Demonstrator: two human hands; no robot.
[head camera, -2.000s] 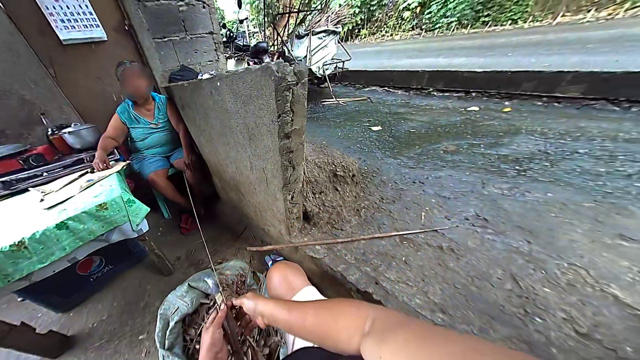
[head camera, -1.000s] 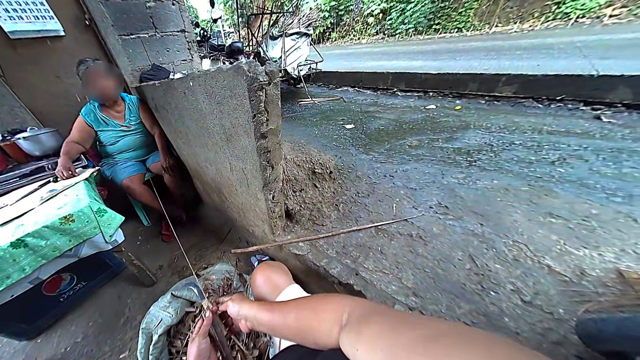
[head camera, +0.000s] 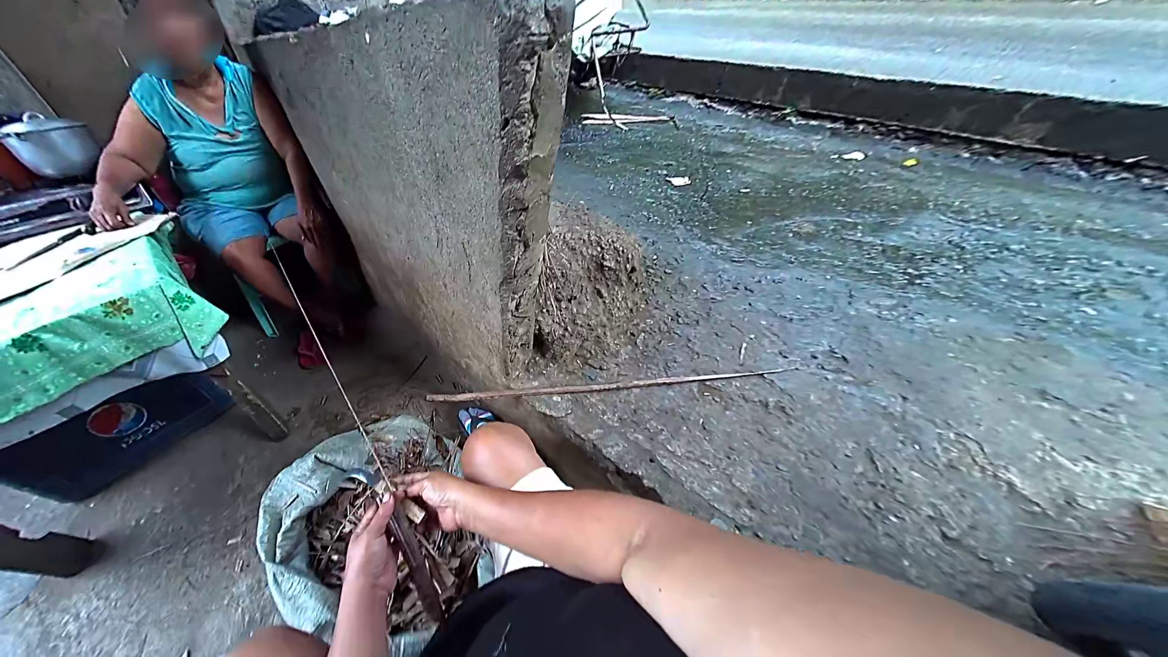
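Over an open woven sack (head camera: 283, 520) full of dry plant scraps, my left hand (head camera: 372, 547) and my right hand (head camera: 438, 497) come close together. A long thin stick (head camera: 324, 351) rises from between them toward the upper left, and the fingers of my right hand pinch it near its lower end. My left hand is closed around a dark, long tool or strip (head camera: 415, 561), whose kind I cannot tell. Beside the fingers shows a curved metal blade (head camera: 363, 476). Part of the grip is hidden by the fingers.
A person (head camera: 214, 155) sits beyond the sack, next to a table with a green cloth (head camera: 109, 315). Under it is a dark crate (head camera: 119, 438). A concrete wall (head camera: 411, 164) stands ahead. A long branch (head camera: 602, 387) lies on the ground near my knee. A lidded pot (head camera: 50, 144) is at left.
Both hands remain together over the sack with the thin stick between them. The seated person stays in place, one hand on the table. The view has shifted somewhat.
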